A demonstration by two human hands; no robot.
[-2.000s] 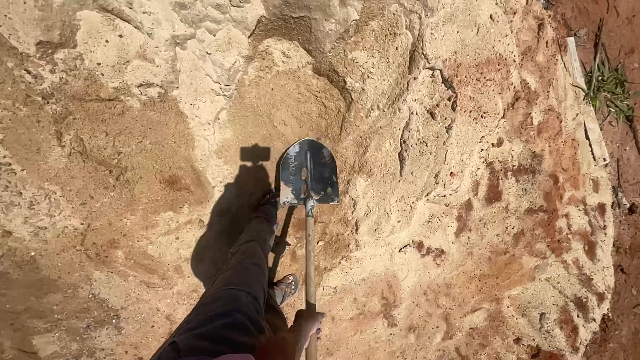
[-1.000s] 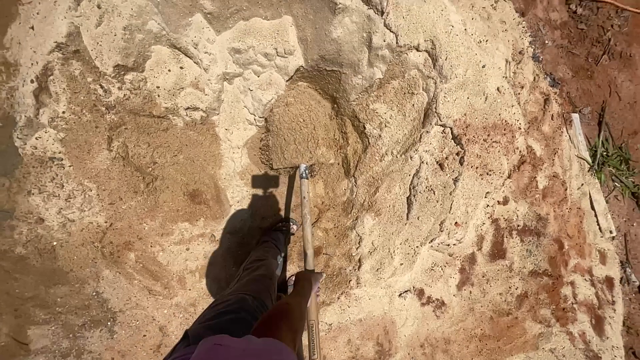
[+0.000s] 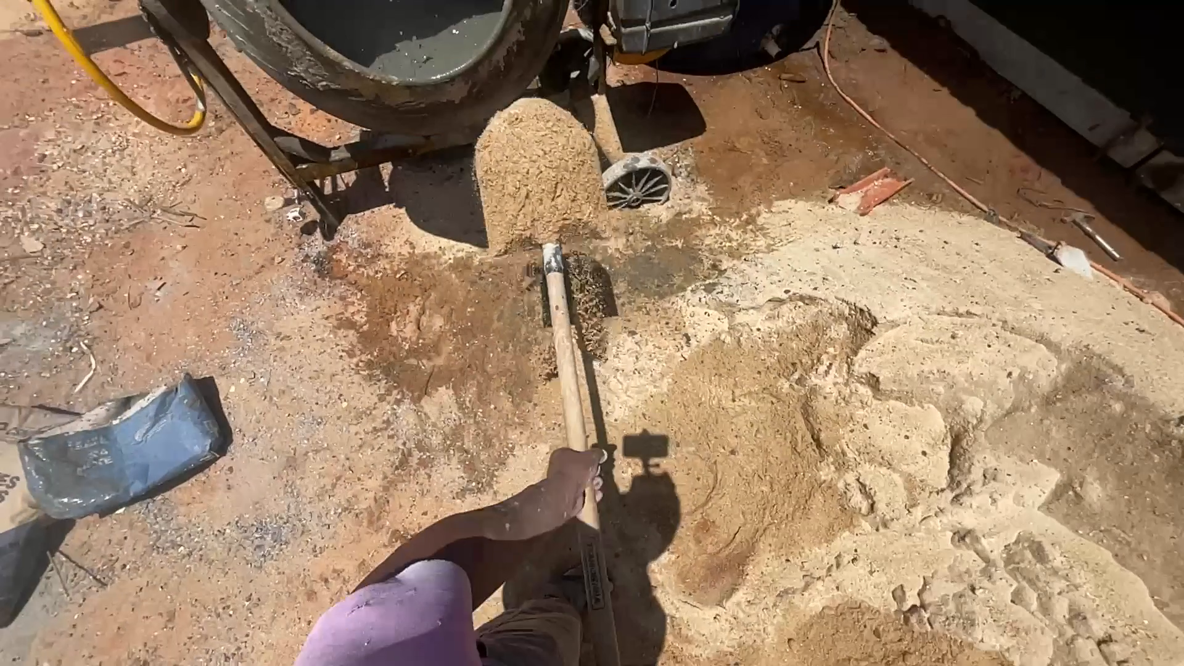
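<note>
My left hand (image 3: 575, 476) is closed around the wooden handle of a shovel (image 3: 569, 388), its arm reaching in from the lower left. The shovel's blade lies under a heaped load of damp sand (image 3: 541, 176), just in front of the drum of a concrete mixer (image 3: 370, 92). Grey wet mix (image 3: 430, 46) shows inside the drum's mouth. The handle runs out of the bottom of the view, and my right hand is not seen. A broad sand pile (image 3: 962, 370) lies to the right of the shovel.
A small spoked wheel (image 3: 638, 180) is beside the load, with the mixer's metal leg (image 3: 268, 139) to its left. A yellow hose (image 3: 111, 83) hangs at upper left. Blue bag (image 3: 129, 449) lies at left; an orange cable (image 3: 925, 162) crosses the ground at right.
The view has swung from the sand pile to the mixer. The shovel's blade, bare two seconds ago and at the sand a second ago, now carries a heap of sand by the drum.
</note>
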